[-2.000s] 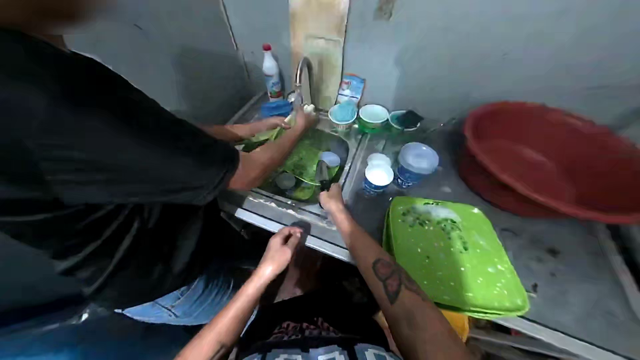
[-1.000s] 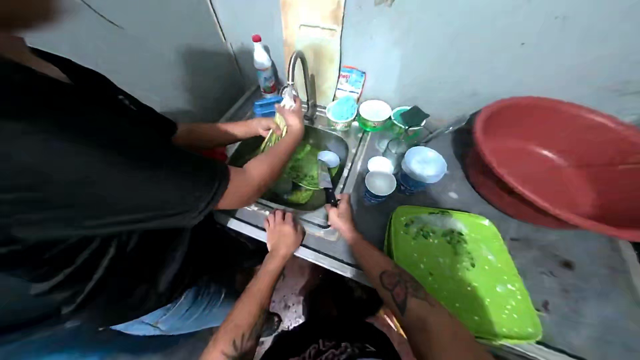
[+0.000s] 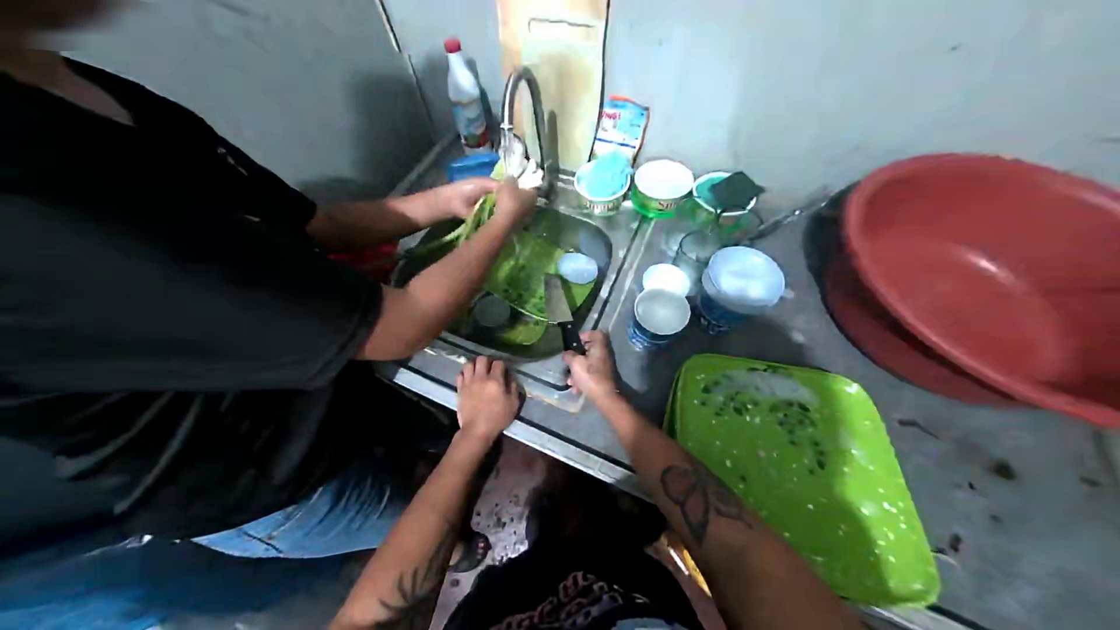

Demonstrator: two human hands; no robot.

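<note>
My right hand (image 3: 595, 366) grips the black handle of a kitchen knife (image 3: 558, 302), whose wide blade points up and away over the sink's near right side. On the sink's front edge rests my left hand (image 3: 488, 395), back up, its fingers somewhat bent and nothing visible in it. The metal sink (image 3: 582, 229) holds green dishes (image 3: 516, 271), a small white bowl (image 3: 577, 268) and a dark cup (image 3: 491, 311). At the left a person in a black shirt holds long green vegetables (image 3: 477, 219) under the curved faucet (image 3: 523, 83).
Right of the sink stand blue-and-white cups (image 3: 660, 317), stacked bowls (image 3: 742, 278) and a glass (image 3: 696, 249). Green trays (image 3: 787, 472) lie near the counter's front edge. Large red basins (image 3: 971, 271) stand at the right. Tubs (image 3: 662, 185) and a bottle (image 3: 466, 96) line the wall.
My left hand has moved from in front of the counter onto the sink's front edge. My right hand keeps the knife over the sink's near right side.
</note>
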